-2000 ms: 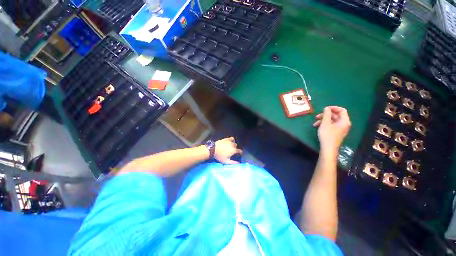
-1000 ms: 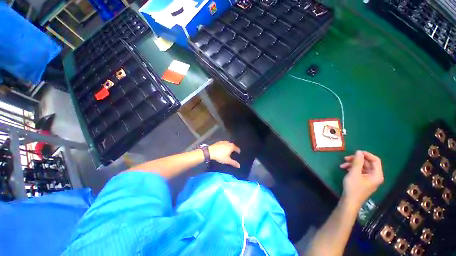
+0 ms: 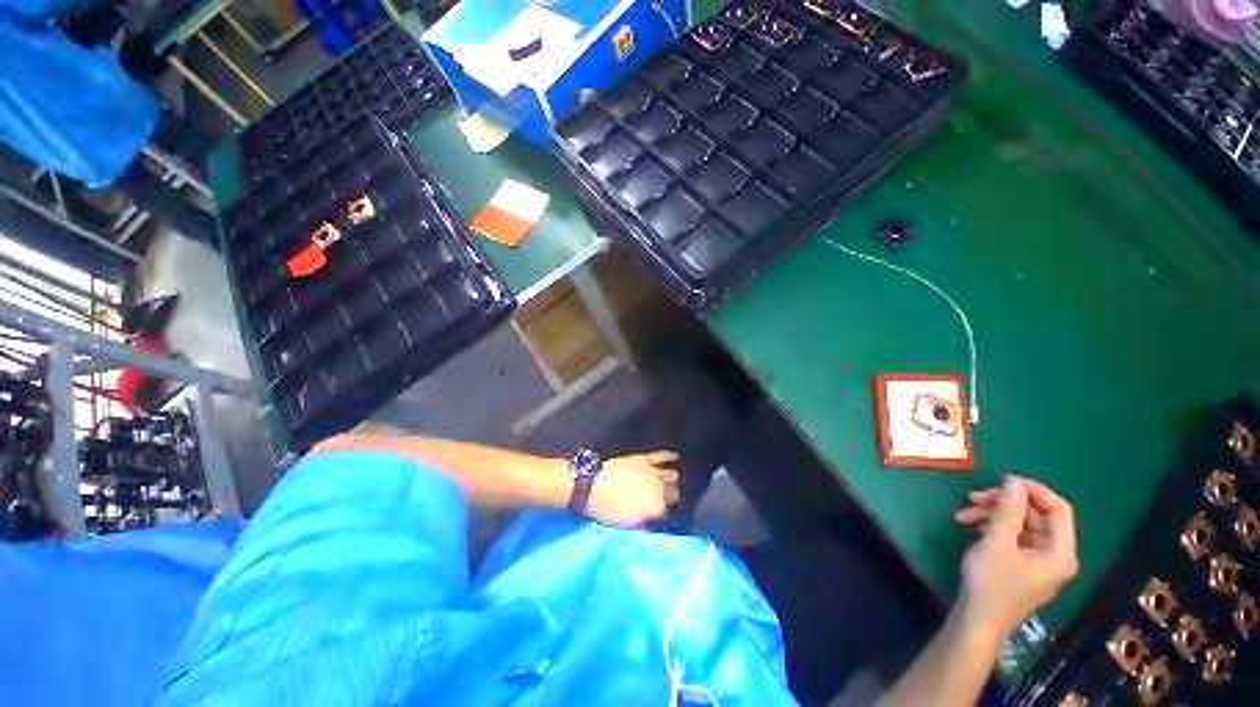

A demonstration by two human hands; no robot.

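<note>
A copper-coloured part [image 3: 938, 416] with a dark round centre lies on the white pad [image 3: 905, 448] in its red-brown frame on the green bench. My right hand [image 3: 1020, 550] hovers just below the pad, fingers loosely curled, with nothing visible in it. My left hand [image 3: 633, 489], with a watch at the wrist, is over my lap, away from the bench, its fingers loosely bent and no object visible. A thin pale cable [image 3: 953, 307] curves to the pad's right edge. A small black object [image 3: 895, 234] lies near the cable's other end.
A black tray with several copper parts [image 3: 1158, 599] is at lower right. A stacked black tray [image 3: 705, 152], mostly empty pockets, is at upper middle, beside the blue box [image 3: 608, 62]. Another tray [image 3: 373, 297] at left holds two copper parts and a red piece. A red-white card [image 3: 510, 213] lies between.
The view has shifted, so the bench, pad and trays sit elsewhere in the picture. The part stays on the pad. My right hand remains beside it, still curled; my left hand stays over my lap.
</note>
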